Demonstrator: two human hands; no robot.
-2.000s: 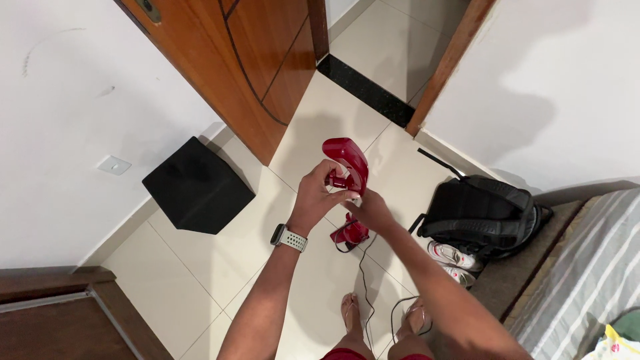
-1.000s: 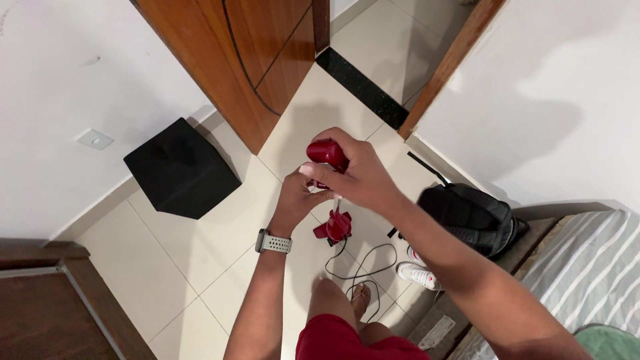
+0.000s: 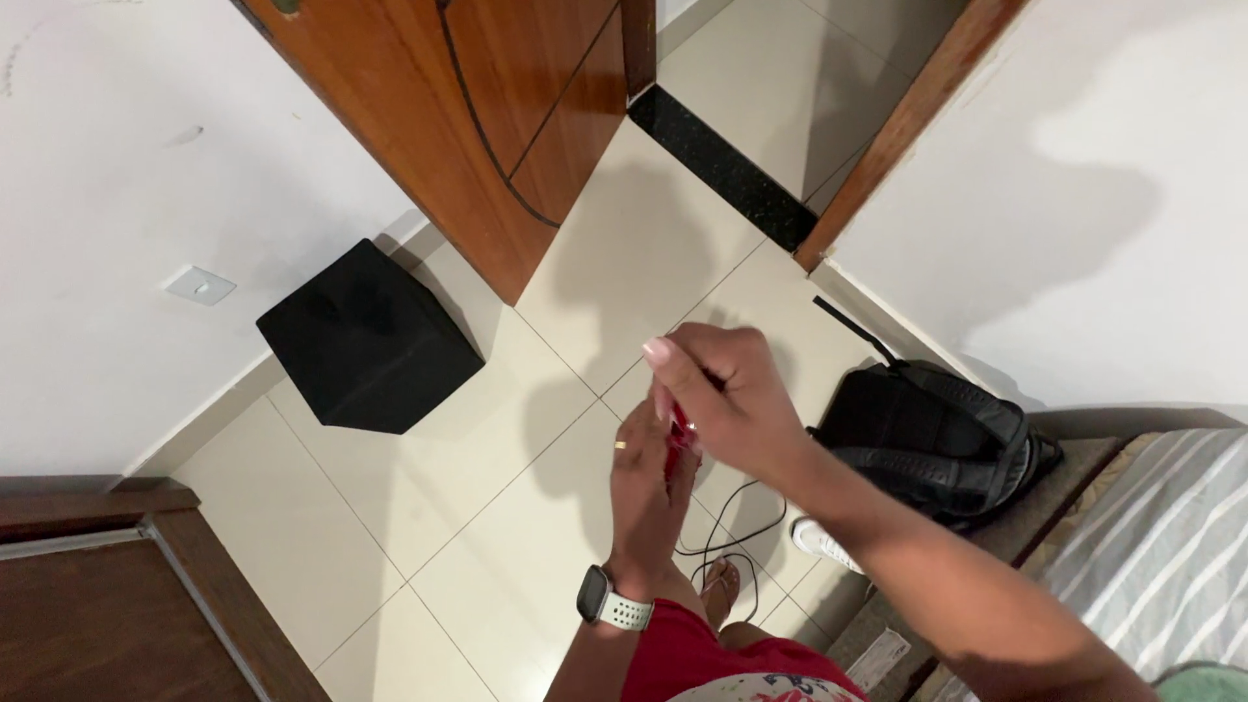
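Note:
My left hand [image 3: 651, 468], with a watch on the wrist and a ring, is closed around a glossy red plastic object [image 3: 681, 444], which is mostly covered by my fingers. My right hand [image 3: 726, 395] is just above and to the right of it, its fingers curled and its thumb pointing up-left. Whether the right fingers hold anything is hidden. A thin black cord [image 3: 729, 536] lies in loops on the floor below my hands; what it joins is out of sight behind them.
A black box-like object [image 3: 370, 341] stands by the left wall. An open wooden door [image 3: 487, 117] and a dark stone threshold [image 3: 721, 166] are ahead. On the right are a black backpack [image 3: 926, 439], a white shoe [image 3: 824, 544] and a bed with striped bedding [image 3: 1160, 536].
Both hands were around a red piece in the earlier frames, and a second, corded red piece showed below them. That corded piece no longer shows there. My right hand now sits higher than my left.

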